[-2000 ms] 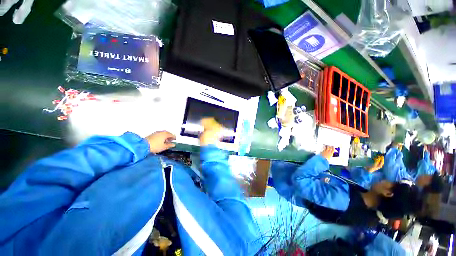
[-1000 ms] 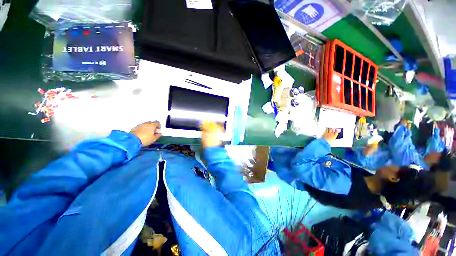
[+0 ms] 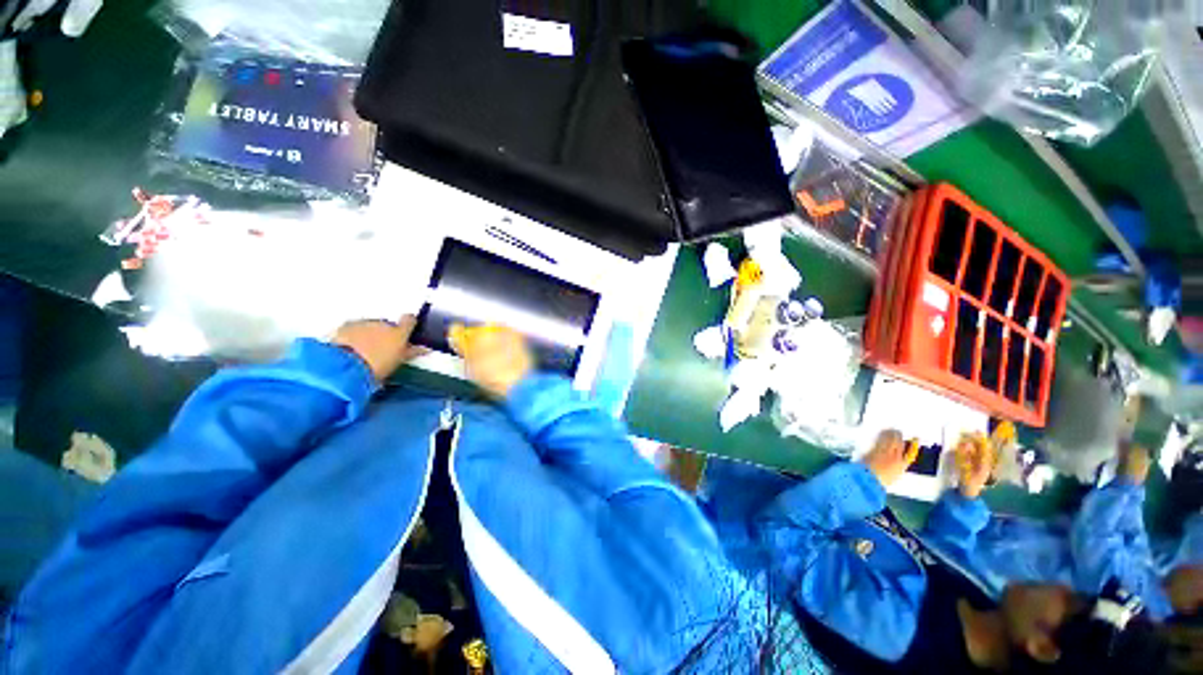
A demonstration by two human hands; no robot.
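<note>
A tablet [image 3: 517,293] with a dark, glossy screen lies slightly tilted on the white mat [image 3: 449,208]. My left hand [image 3: 379,346] is at the tablet's lower left corner, and its fingertips touch or nearly touch the edge. My right hand [image 3: 491,356], with yellow finger cots, rests its fingertips on the lower left part of the screen. Its palm side is hidden, and whether it holds anything small does not show. A thin dark stick [image 3: 523,244] lies on the mat above the tablet.
Black trays [image 3: 515,119] and a second dark tablet [image 3: 706,139] lie behind the mat. A bagged film stack [image 3: 277,125] and red-and-white scraps [image 3: 156,227] are at left. White scraps [image 3: 745,330] and a red compartment bin [image 3: 970,310] are at right, with another worker's hands beyond.
My right hand has moved left across the screen, from its right part to the lower left. The tablet is tilted more in view. My left hand has come to its corner.
</note>
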